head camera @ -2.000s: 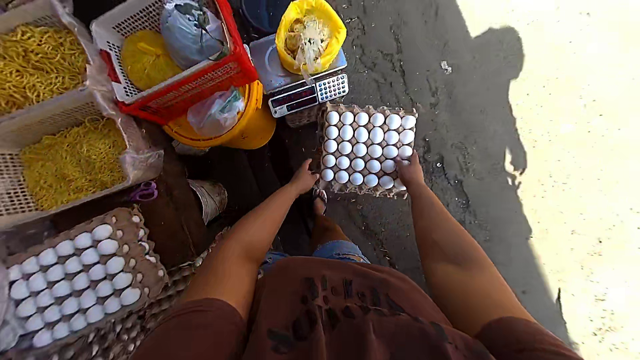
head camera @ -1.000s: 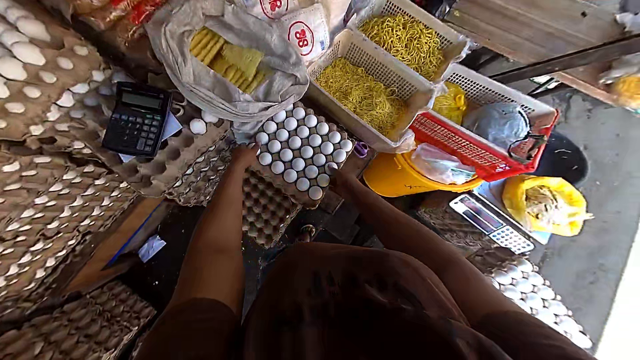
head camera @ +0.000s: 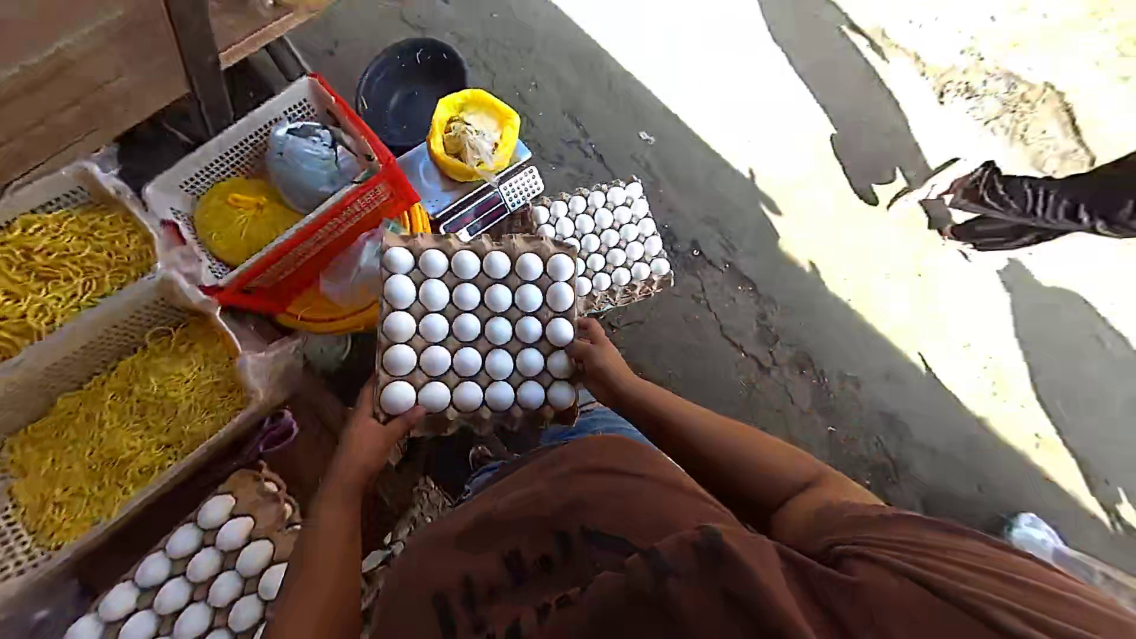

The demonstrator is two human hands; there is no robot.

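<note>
A molded-pulp tray of white eggs [head camera: 480,330] is held level in front of my body. My left hand [head camera: 377,435] grips its lower left corner, the thumb on top beside an egg. The right side of the tray is held by my right hand [head camera: 599,359], whose fingers are partly hidden at the edge. Just beyond, another tray of white eggs [head camera: 612,235] rests low near the ground, partly covered by the held one. More eggs in a pulp tray [head camera: 200,568] lie at the lower left.
White crates of yellow noodles [head camera: 124,426] stand at the left, beside a red and white crate [head camera: 319,240] with filled bags. A digital scale [head camera: 484,209] carries a yellow bag [head camera: 475,133]; a black basin [head camera: 413,89] is behind it. A person's legs [head camera: 1021,204] show at the right.
One second ago the held tray was by the stacked eggs and the calculator; now it is near the scale and the other egg tray. The view has swung strongly between the frames.
</note>
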